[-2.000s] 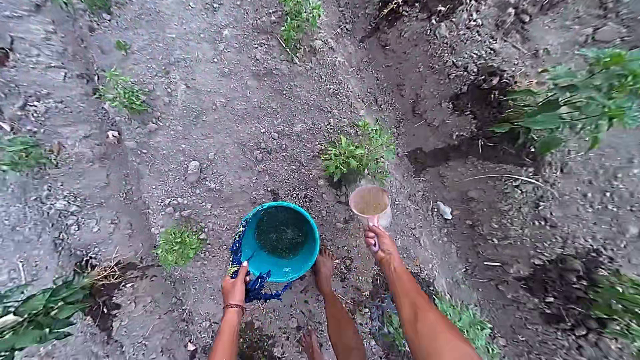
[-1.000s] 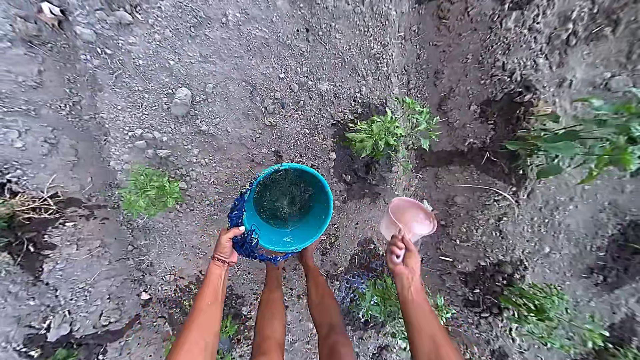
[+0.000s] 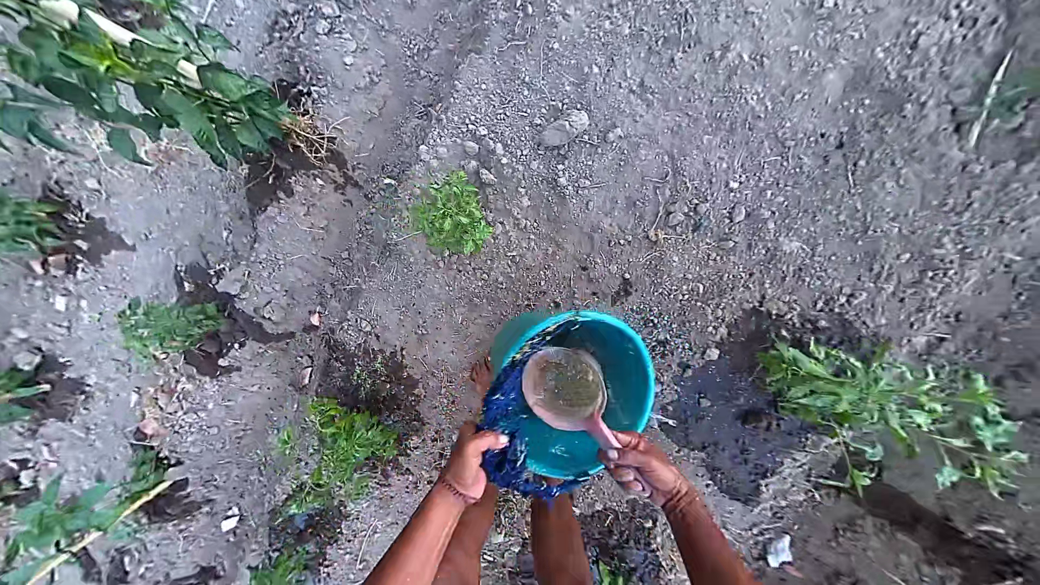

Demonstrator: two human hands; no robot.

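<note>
A teal plastic bucket [image 3: 630, 366] is held low in front of my legs. My left hand [image 3: 470, 461] grips its left side, where a bundle of blue cord or netting [image 3: 508, 422] hangs around the rim. A pinkish plastic dipper [image 3: 566, 388] with murky water in it is over the bucket's opening. Its handle is in my right hand [image 3: 642, 469], at the bucket's lower right. The dipper hides part of the bucket's inside.
A small green plant [image 3: 452, 214] grows ahead in dry, crumbly soil. Leafier plants stand at the right [image 3: 877, 398], lower left [image 3: 349, 445] and upper left [image 3: 162, 89]. Dark wet soil [image 3: 735, 422] lies right of the bucket. A stone [image 3: 564, 128] lies farther ahead.
The dipper in my right hand has moved from the bucket's right side to over its opening. The dipper looked empty one second ago and now holds water. The view has shifted greatly.
</note>
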